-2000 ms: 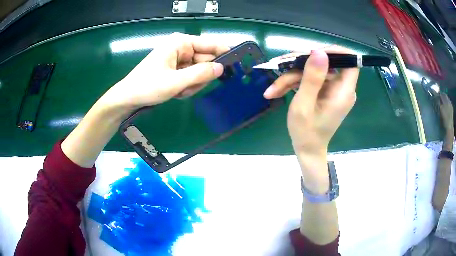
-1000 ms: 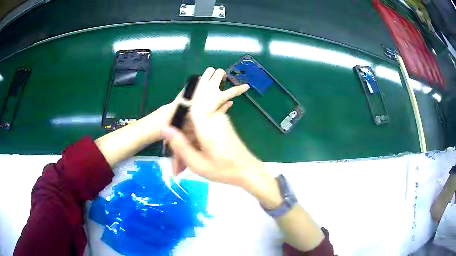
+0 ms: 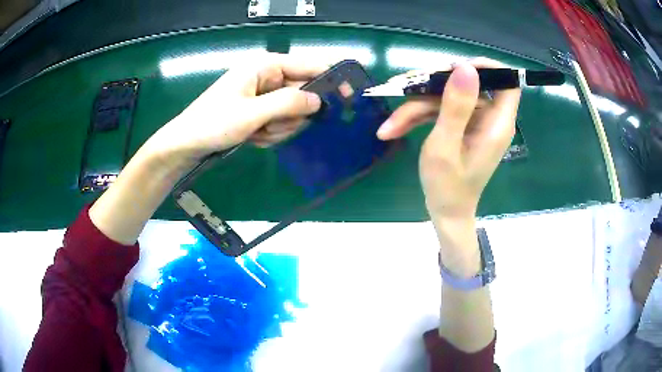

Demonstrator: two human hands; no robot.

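Note:
My left hand (image 3: 272, 105) holds a phone middle frame (image 3: 272, 236) by its upper left edge, tilted above the belt. A dark blue translucent film (image 3: 330, 149) covers the frame's upper part. My right hand (image 3: 464, 131) holds a black pen-like craft knife (image 3: 479, 81) between thumb and fingers. Its silver tip points left at the film near the frame's top; whether it touches is unclear. A shiny heap of peeled blue film (image 3: 210, 305) lies on the white bench covering (image 3: 363, 305).
On the green conveyor belt (image 3: 43, 196) another frame (image 3: 109, 134) lies at left. A frame partly hidden by my right hand shows its end (image 3: 515, 151) at right. Red trays (image 3: 599, 51) stand at upper right. Another person's arm (image 3: 647, 269) is at the right edge.
One second ago my hands were together left of a film-covered frame on the belt. Now my left hand has a frame raised, and my right hand with the knife has moved right.

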